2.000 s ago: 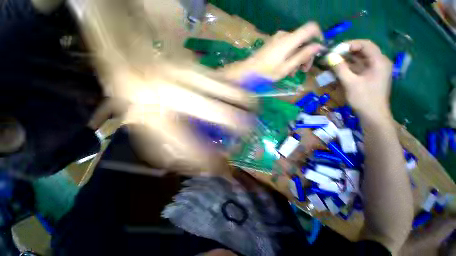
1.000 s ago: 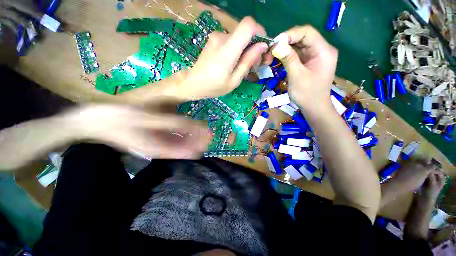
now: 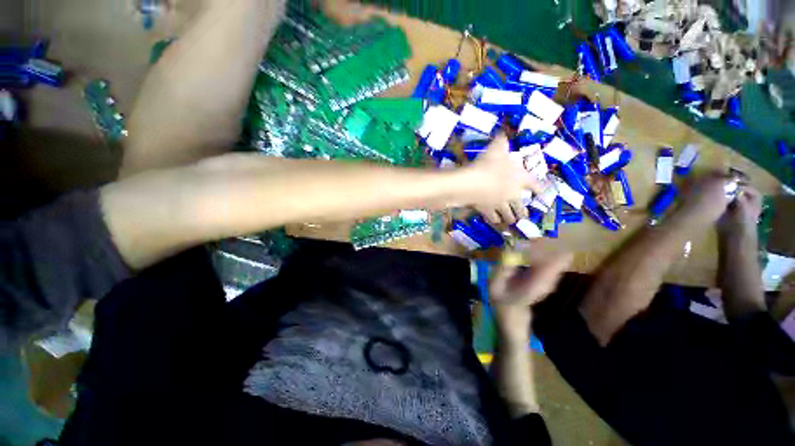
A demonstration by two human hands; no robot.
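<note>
My right hand [image 3: 527, 280] is blurred beside the table's front edge, just below the battery heap. Its fingers look spread from the yellow-tipped digit, and nothing shows in it. What appears to be my left forearm runs up out of the picture at the top left; my left hand is out of view. Blue battery cells with white pads and thin wires [image 3: 501, 96] lie heaped right of centre. Green circuit board strips [image 3: 370, 70] are piled left of them.
Another person's arm [image 3: 305, 193] crosses from the left, with its hand in the battery heap. A second person's hands work at the right [image 3: 739, 202]. Pale parts [image 3: 671, 35] and cells lie at the upper right. A single board strip [image 3: 105, 111] lies at the left.
My hands have parted: the right moved down to the table's front edge, the left out past the top. The neighbour's hand moved right into the batteries. The view has shifted.
</note>
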